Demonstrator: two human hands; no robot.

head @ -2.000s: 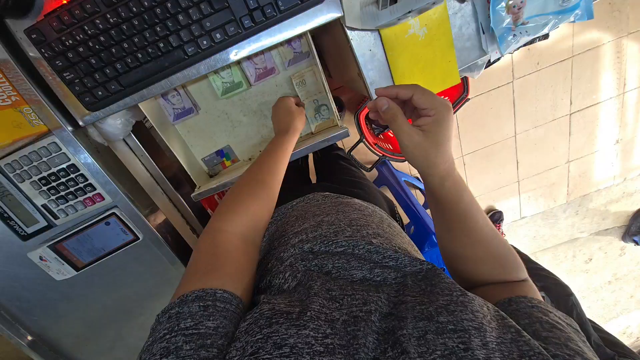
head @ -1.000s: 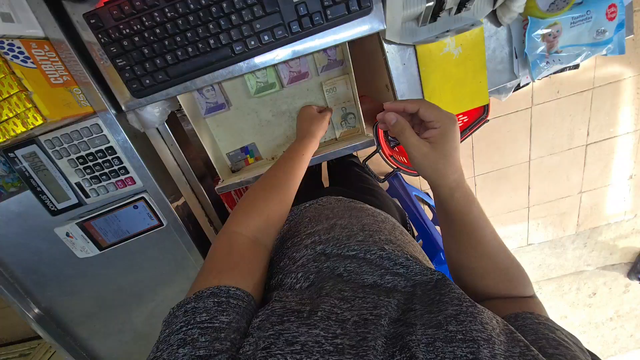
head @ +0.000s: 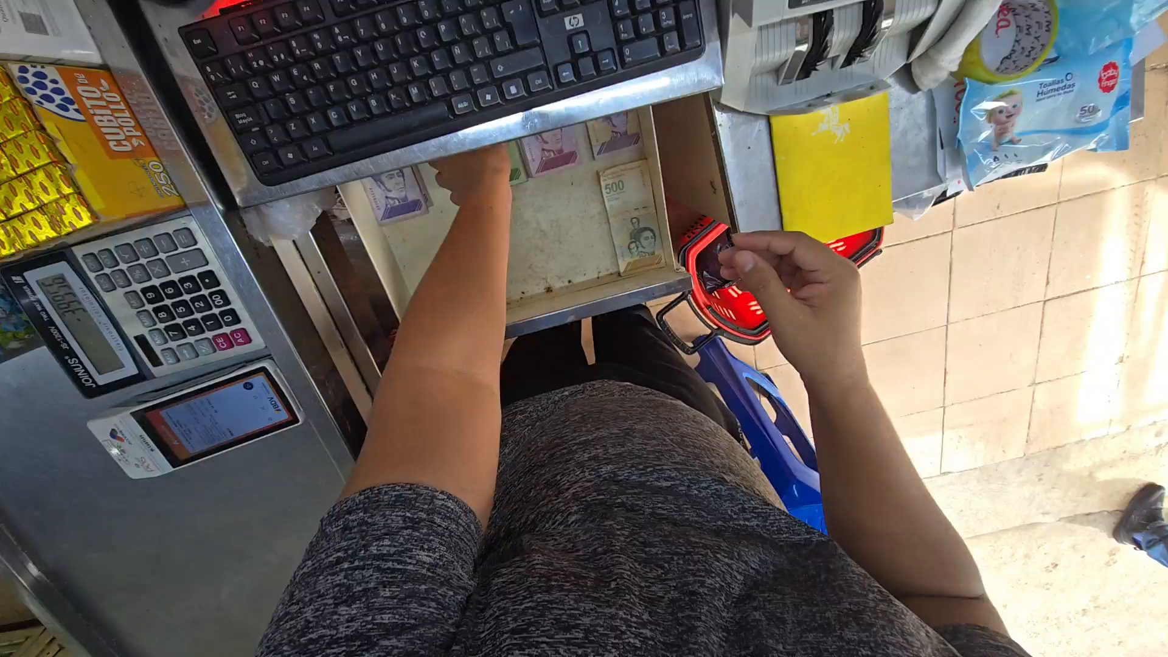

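Observation:
An open cash drawer (head: 557, 233) shows below the counter's metal edge. My left hand (head: 473, 175) reaches into its back part, beside a green banknote (head: 517, 164); the fingers are partly under the edge and what they touch is hidden. A purple-grey banknote (head: 398, 194) lies left of that hand, and a pink banknote (head: 551, 151) and another purple-toned banknote (head: 616, 135) lie to the right. Tan banknotes (head: 631, 219) lie along the drawer's right side. My right hand (head: 798, 292) is raised right of the drawer, thumb near the curled fingers; no held thing can be made out.
A black keyboard (head: 438, 82) rests above the drawer. At left are a calculator (head: 169, 297), a payment terminal (head: 214, 415) and a yellow carton (head: 109, 137). At right are a yellow pad (head: 830, 169), a wipes pack (head: 1045, 123), a red basket (head: 739, 310) and a blue plastic stool (head: 762, 429).
My left hand has moved from beside the tan banknotes to the back left of the drawer, by the green banknote. My right hand stays raised in much the same pose.

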